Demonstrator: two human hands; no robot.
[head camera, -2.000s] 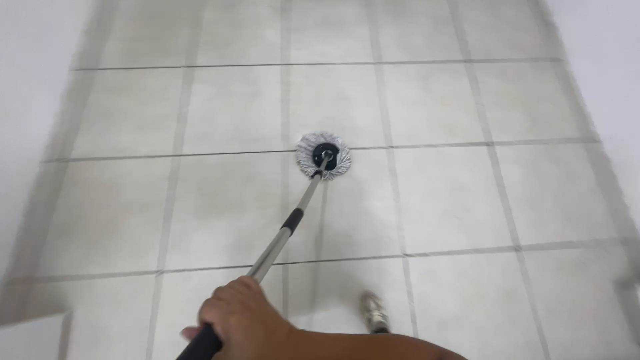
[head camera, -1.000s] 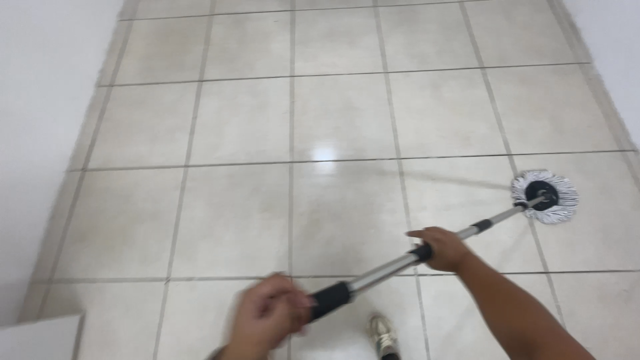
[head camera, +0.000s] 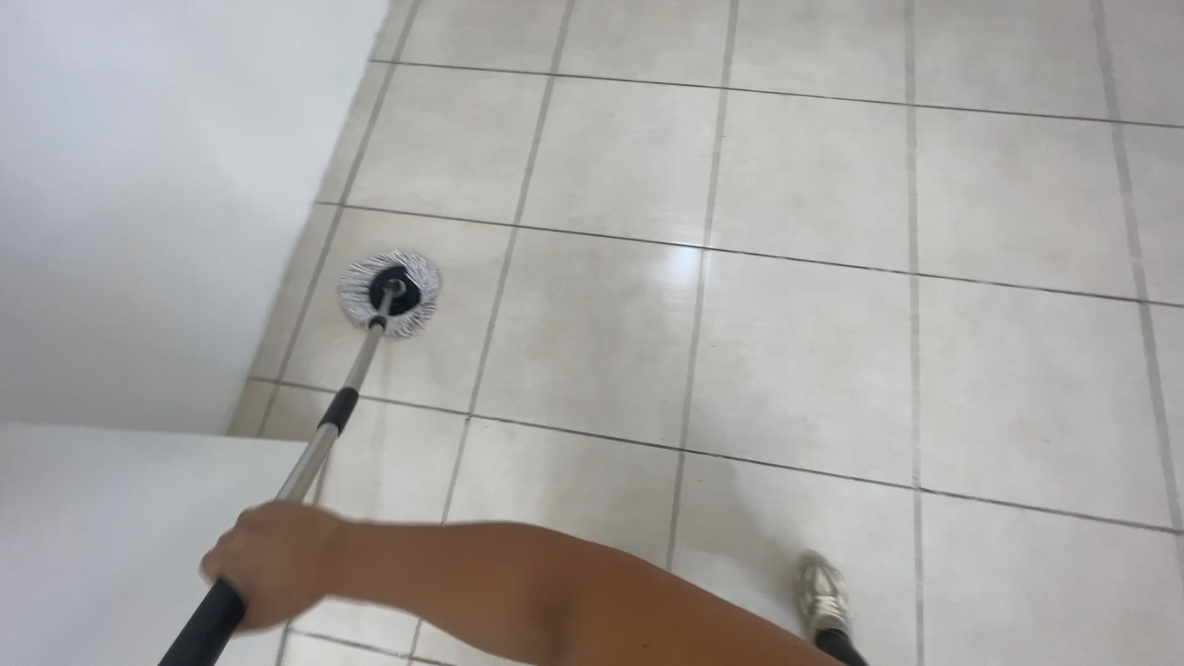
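A round spin mop head (head camera: 391, 292) with grey-white strands and a black centre rests on the tiles at the left, close to the white wall. Its metal pole (head camera: 317, 460) runs down to the lower left, with a black collar partway and a black grip (head camera: 205, 624) at the end. My right hand (head camera: 277, 560) is closed around the pole just above that grip, the forearm crossing in from the lower right. My left hand is outside the view; whether it touches the lower end of the handle cannot be seen.
Pale floor tiles (head camera: 795, 361) with dark joints spread to the right. A white wall (head camera: 157, 203) borders the left, and a white ledge or wall corner (head camera: 139, 518) stands at the lower left beside the pole. A shoe (head camera: 821, 592) stands at the bottom right.
The mop head has gone from the right side of the floor to the left wall. My left hand, near the handle's end a second ago, has left the view. The view has shifted left.
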